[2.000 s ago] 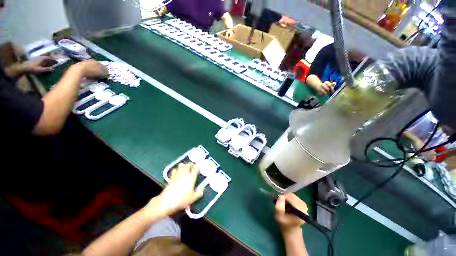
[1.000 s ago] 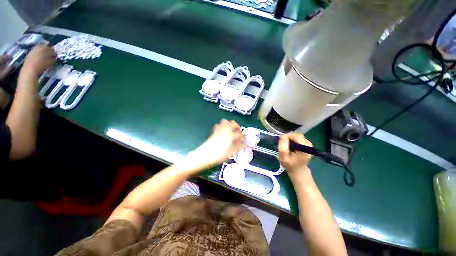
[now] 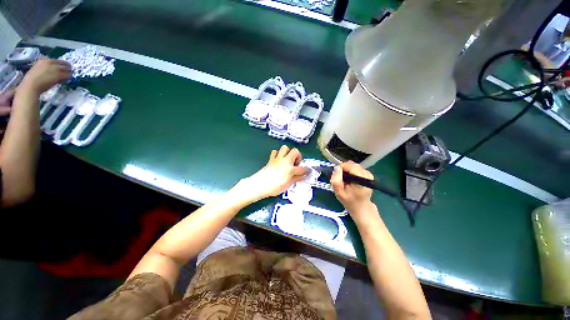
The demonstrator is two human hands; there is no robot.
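Observation:
Several white oval plastic frames (image 3: 310,224) lie side by side on the green bench in front of me, their round discs toward the left. My left hand (image 3: 282,172) rests on the disc end of the farthest frame, fingers bent; whether it pinches a small part cannot be seen. My right hand (image 3: 351,185) is closed around the black handle of a soldering iron (image 3: 362,180). The iron points left, its front end at that frame's disc end near my left fingertips. The exact tip contact is hard to see.
Three fitted white frames (image 3: 285,112) lie beyond my hands. A cloudy fume hood (image 3: 387,106) hangs close above right, with an iron stand (image 3: 428,156) beside it and a looping black cord. A neighbour's hand (image 3: 49,74) is by a white parts pile (image 3: 91,62). A yellowish bag (image 3: 553,250) lies far right.
The view has tilted down and right since the first frame. My left hand moved to the farthest frame's disc end, and my right hand brought the iron over from beside the hood.

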